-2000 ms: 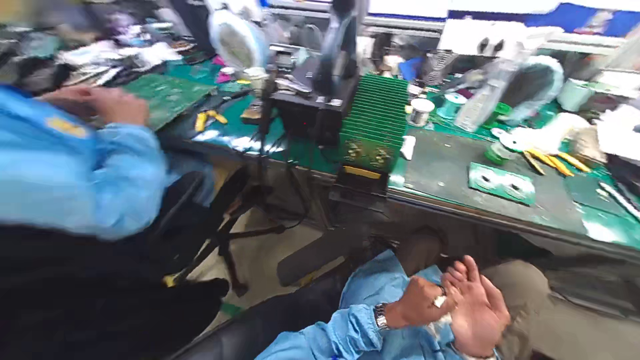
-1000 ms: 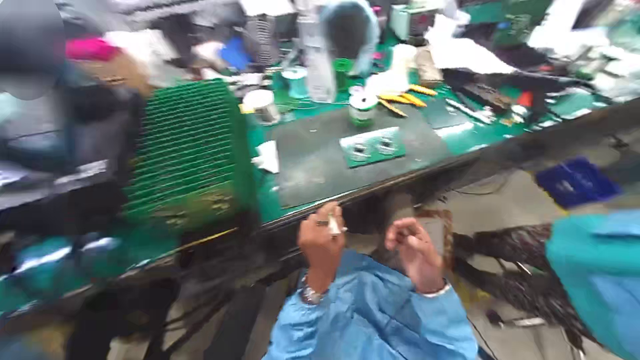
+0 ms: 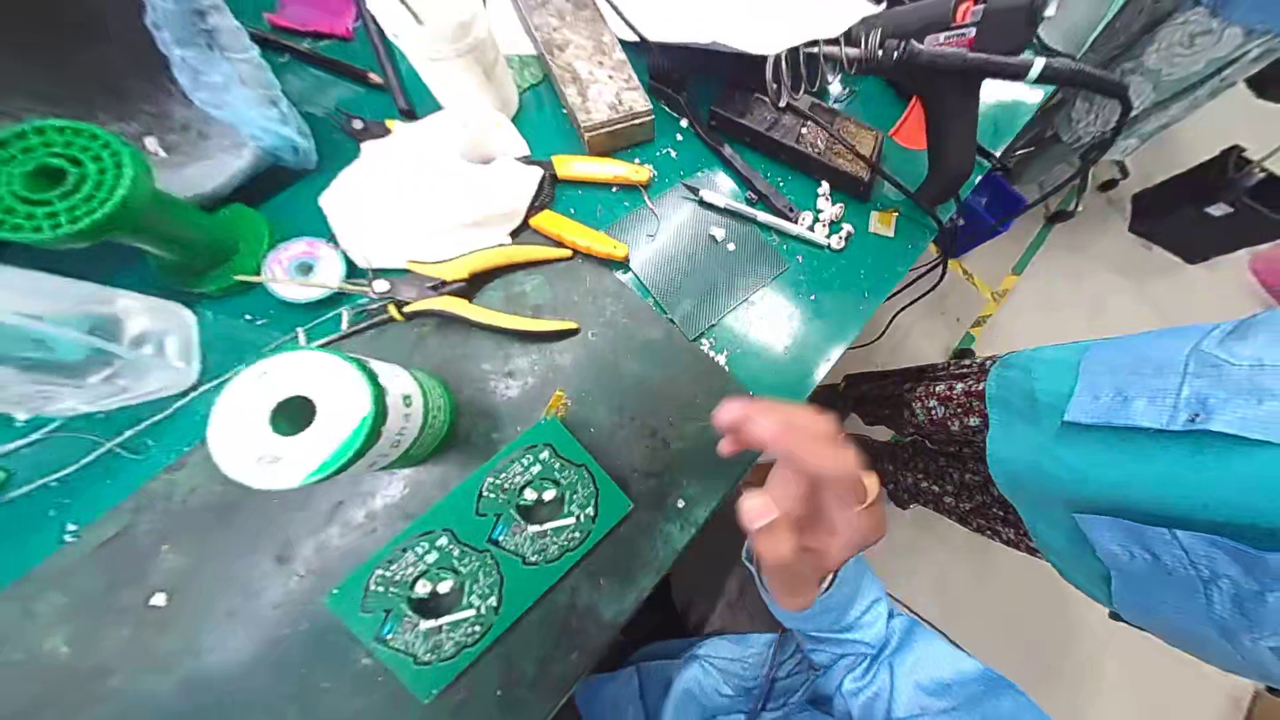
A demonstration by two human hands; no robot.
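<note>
My right hand (image 3: pixel 805 490), somewhat blurred, is raised beside the bench edge with its fingers apart and nothing visible in them. A green circuit board panel (image 3: pixel 590 500) with two round sections lies on the dark mat (image 3: pixel 640 420) to its left. Near the panel stands a solder wire spool (image 3: pixel 300 420) with a white end. Yellow-handled long-nose pliers (image 3: pixel 490 290) lie behind it, next to a white cloth (image 3: pixel 430 190) and orange-handled cutters (image 3: pixel 590 205). A craft knife (image 3: pixel 765 215) rests across a textured grey sheet (image 3: pixel 705 260). My left hand is outside the view.
A green plastic reel (image 3: pixel 120 200) and a clear plastic container (image 3: pixel 90 340) are at the left. At the back are a wooden block (image 3: pixel 590 75), a black tray (image 3: pixel 800 135) and a black tool with a cable (image 3: pixel 950 110). Another person (image 3: pixel 1140 440) stands at the right, close to the bench corner.
My left hand, seen earlier holding something small and white, has left the view. My right hand is now by the bench edge. The view has moved closer to the bench.
</note>
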